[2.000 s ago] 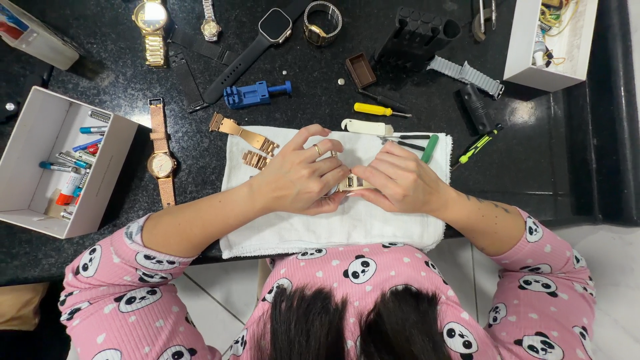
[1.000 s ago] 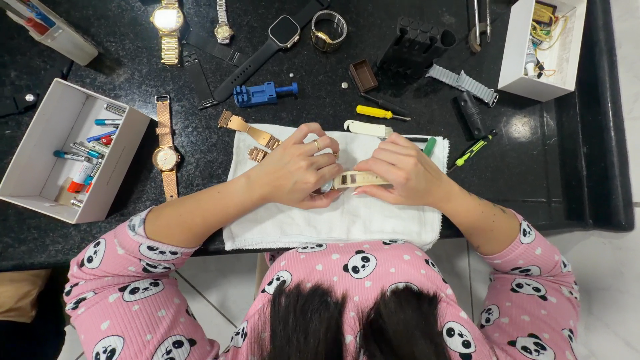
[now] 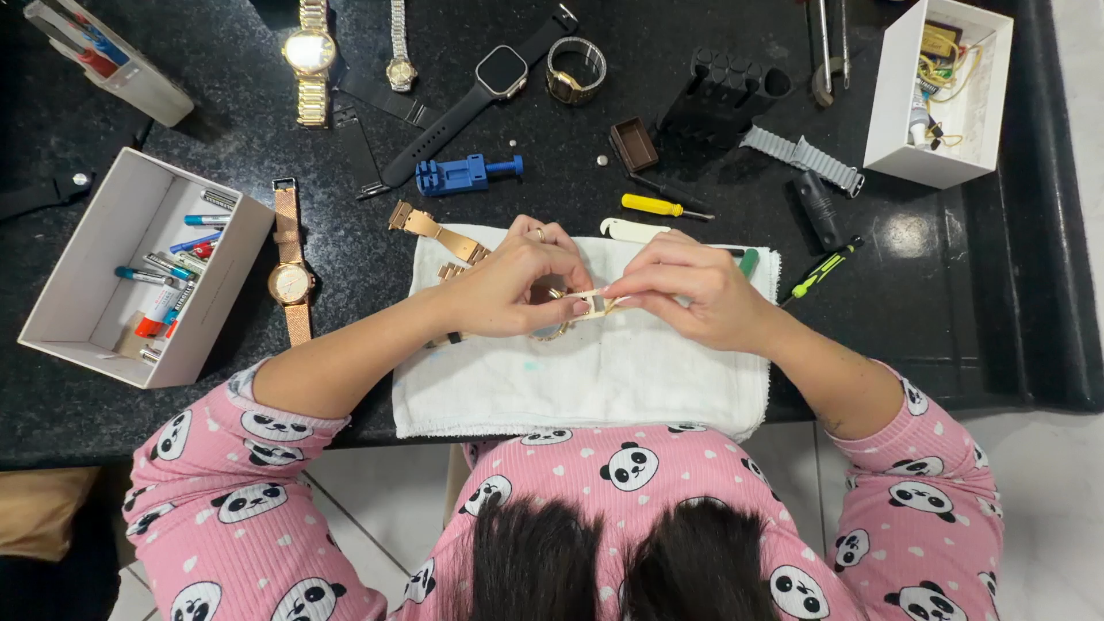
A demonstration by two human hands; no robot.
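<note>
My left hand point(image 3: 526, 280) and my right hand point(image 3: 690, 289) meet above a white cloth point(image 3: 586, 379). Between their fingertips is a small cream-coloured part with a rectangular opening point(image 3: 595, 304), pinched by the left fingers at one side. My right fingers grip its other end, where a thin gold-coloured strip shows. A round gold-toned watch case point(image 3: 549, 326) lies beneath the left fingers, partly hidden. Rose-gold metal bracelet pieces point(image 3: 457, 242) rest at the cloth's upper left. Beside my right hand, a white-handled tool point(image 3: 631, 229) and a green-handled tool point(image 3: 749, 261) are partly covered.
A blue watch-link remover point(image 3: 466, 174), a yellow screwdriver point(image 3: 653, 205) and a brown box point(image 3: 633, 144) lie beyond the cloth. Several watches surround them, including a smartwatch point(image 3: 501, 72). White boxes stand left point(image 3: 78, 332) and right point(image 3: 936, 168). A green-and-black tool point(image 3: 819, 273) lies right.
The cream-coloured part has turned between my hands, and its rectangular opening now faces up. My right hand has shifted slightly away from my left. The round watch case shows more clearly.
</note>
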